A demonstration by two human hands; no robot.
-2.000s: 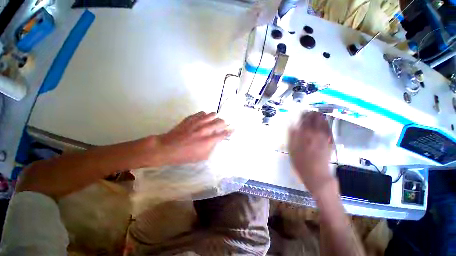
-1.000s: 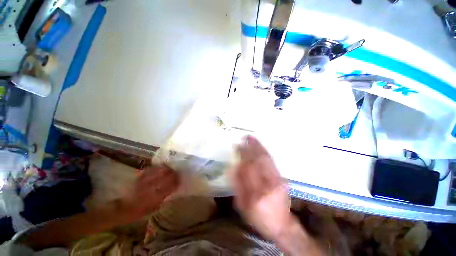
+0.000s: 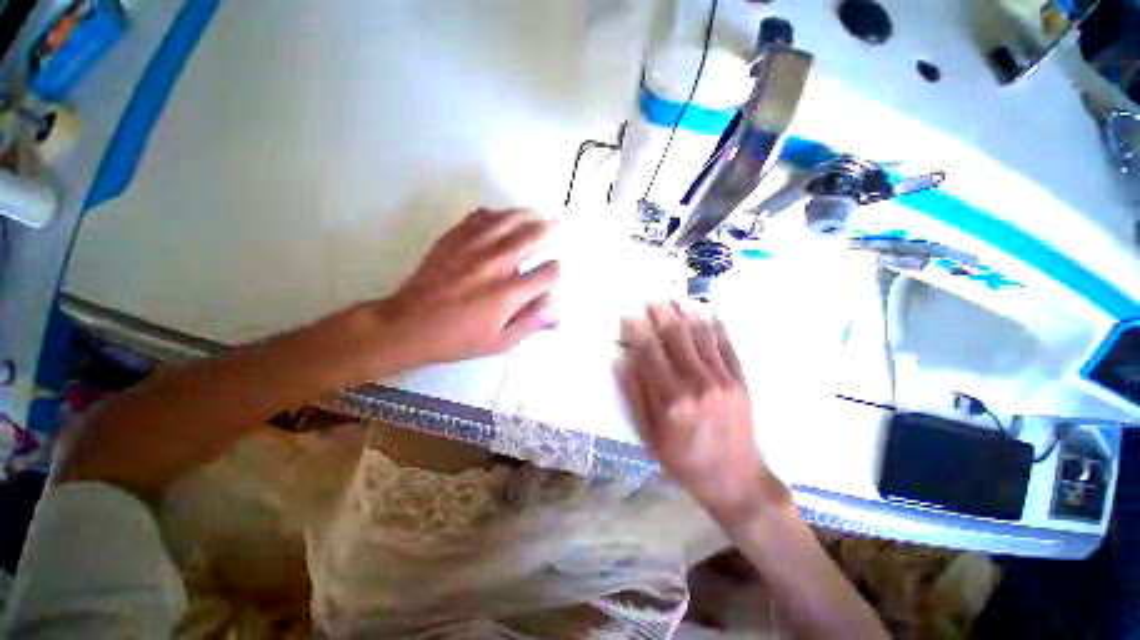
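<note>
The sheer fabric hangs over the table's front edge onto the lap, with cream lace trim across the edge. The part near the needle is washed out by glare. My left hand rests on it left of the needle, fingers bent. My right hand lies flat on the glaring area, in front and to the right of the needle. The sewing machine has a metal guard and a tension dial. Whether the fingertips pinch cloth is hidden by glare.
A black flat rectangle, perhaps a phone, lies at the table's right with a cable. Blue tape runs along the left end, beside a blue box. A measuring strip follows the front edge. A bent wire guide stands beside the needle.
Both hands have moved from the front edge up towards the needle. The sheer fabric and lace now hang over the edge between them. The camera view has shifted.
</note>
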